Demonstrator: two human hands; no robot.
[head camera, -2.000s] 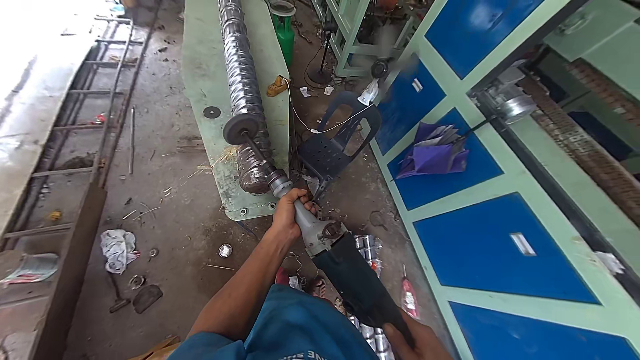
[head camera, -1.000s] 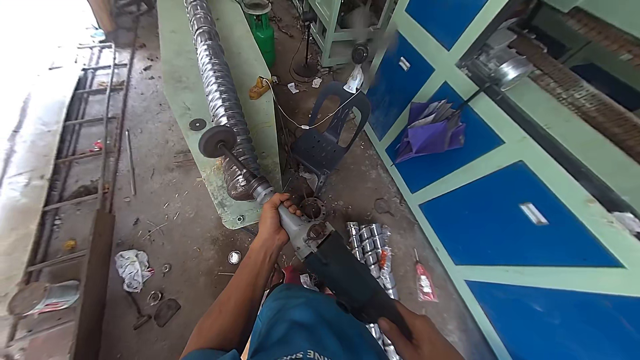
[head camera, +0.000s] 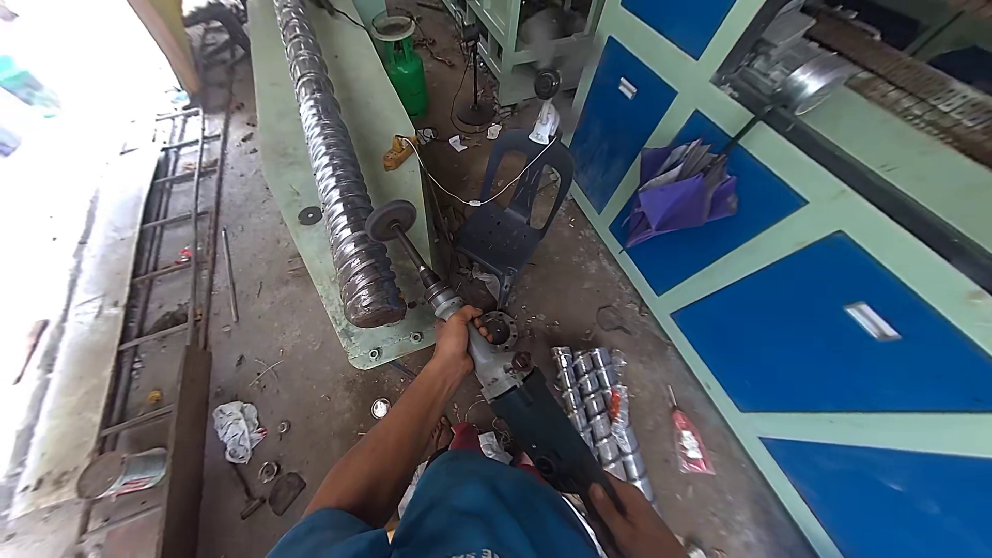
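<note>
My left hand is wrapped around the grey metal neck of a long electric grinder. My right hand grips the rear end of its dark green body. At the tool's far end a round grinding wheel on a thin shaft is over the right edge of a large steel extruder screw; whether they touch, I cannot tell. The screw lies along a pale green metal bench. A small dark disc lies on the bench, left of the screw.
Right of the bench is a dark plastic chair, with a green gas cylinder behind. Blue-panelled machinery runs along the right, a purple umbrella against it. Wrapped shiny screws lie on the floor. A metal ladder lies left.
The grinding wheel was at the left side of the screw near its end; it has moved across to the right side. Both hands have kept hold of the grinder.
</note>
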